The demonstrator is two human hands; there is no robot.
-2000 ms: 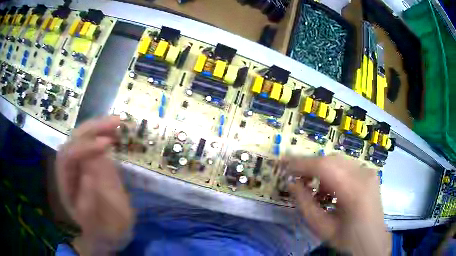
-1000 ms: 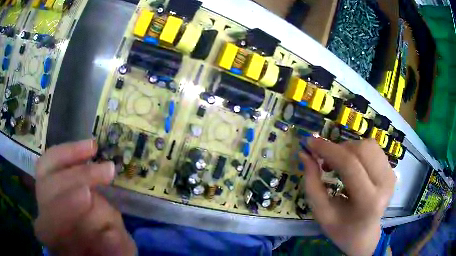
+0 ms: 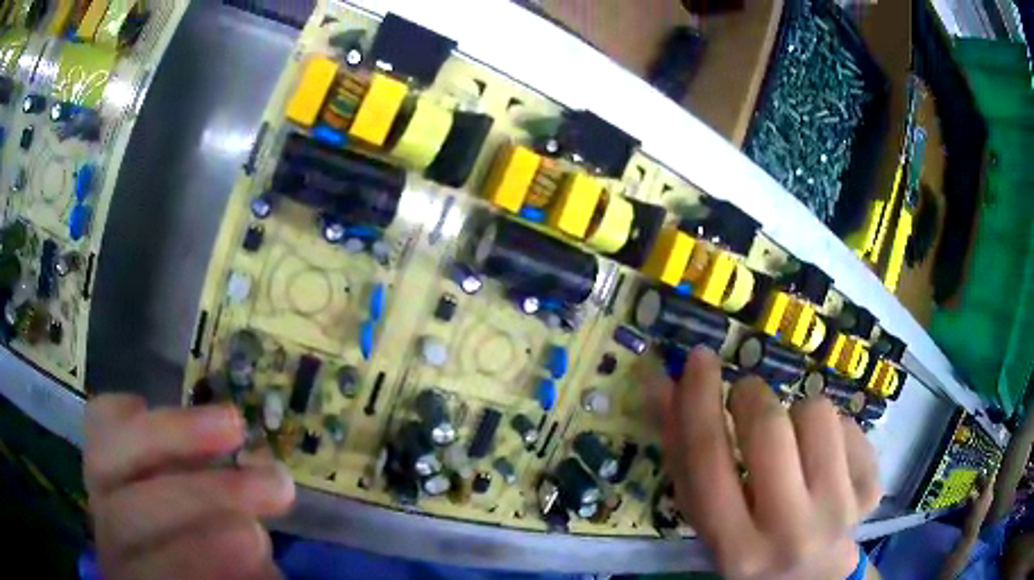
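Observation:
A cream circuit board panel (image 3: 301, 283) lies across the rails, its repeated units bearing yellow box capacitors (image 3: 516, 178), black bulk caps (image 3: 533, 263), blue capacitors (image 3: 370, 323) and small upright capacitors (image 3: 440, 433). My left hand (image 3: 181, 487) is at the panel's lower left corner, palm up, fingers and thumb apart; no part shows clearly in it. My right hand (image 3: 771, 459) is over the third unit and those right of it, fingers pointing up the board. Its index fingertip is just below a bulk cap (image 3: 680, 317). Its thumb and whatever lies under the fingers are hidden.
A metal rail (image 3: 669, 119) runs behind the panel. Beyond are a black tray of small green components (image 3: 807, 113), yellow-tailed strips (image 3: 896, 244) and a green bin (image 3: 998, 227). Another panel (image 3: 51, 170) is at the left, with bare grey metal (image 3: 153, 204) between. More boards (image 3: 964, 465) are far right.
My right hand has flattened from a pinch, its fingers now extended over the board. My left hand is slightly lower in view. Since the first frame, the view has come closer to the panel.

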